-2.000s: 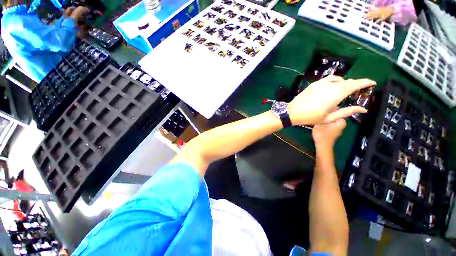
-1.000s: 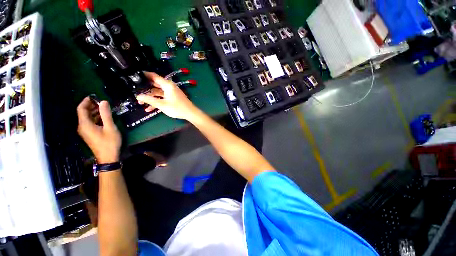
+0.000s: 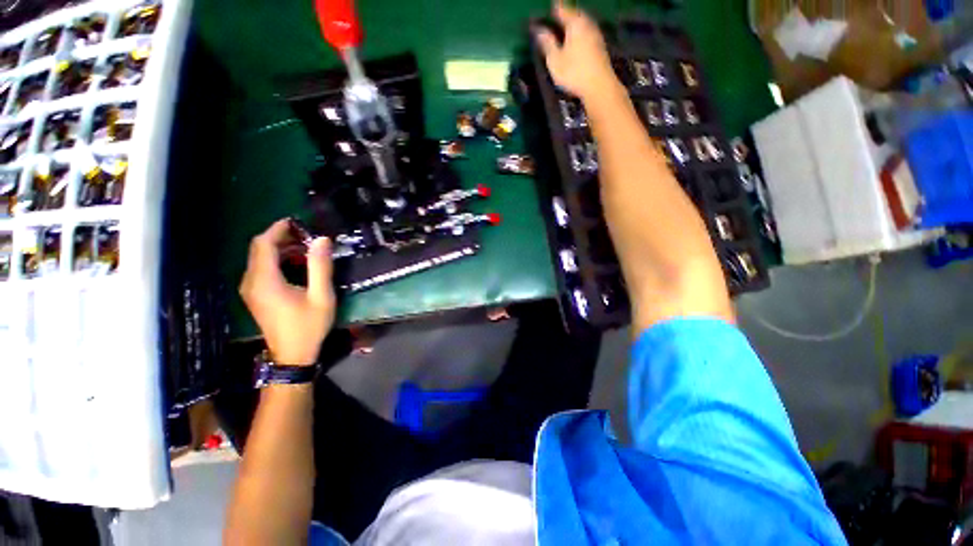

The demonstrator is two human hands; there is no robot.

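Note:
My left hand [image 3: 286,290] is at the left front of the black fixture [image 3: 411,256], its thumb and fingers around a small dark part [image 3: 300,228]. The fixture's toggle clamp has a red grip [image 3: 339,23] standing up at the back. Two silver side levers with red tips [image 3: 493,219] stick out at the fixture's right. My right hand [image 3: 574,51] reaches over the far left corner of the black parts tray [image 3: 632,160]. Its fingertips are blurred, and whether they hold anything cannot be told.
A white tray [image 3: 80,336] with rows of gold and dark modules is at left. Several loose parts [image 3: 489,121] and a yellowish slip [image 3: 477,75] lie on the green mat between fixture and black tray. A white box [image 3: 816,176] is beyond the black tray at right.
My right hand has left the fixture and moved right and away to the black tray. My left hand stays by the fixture's left front with the dark part. The view has shifted.

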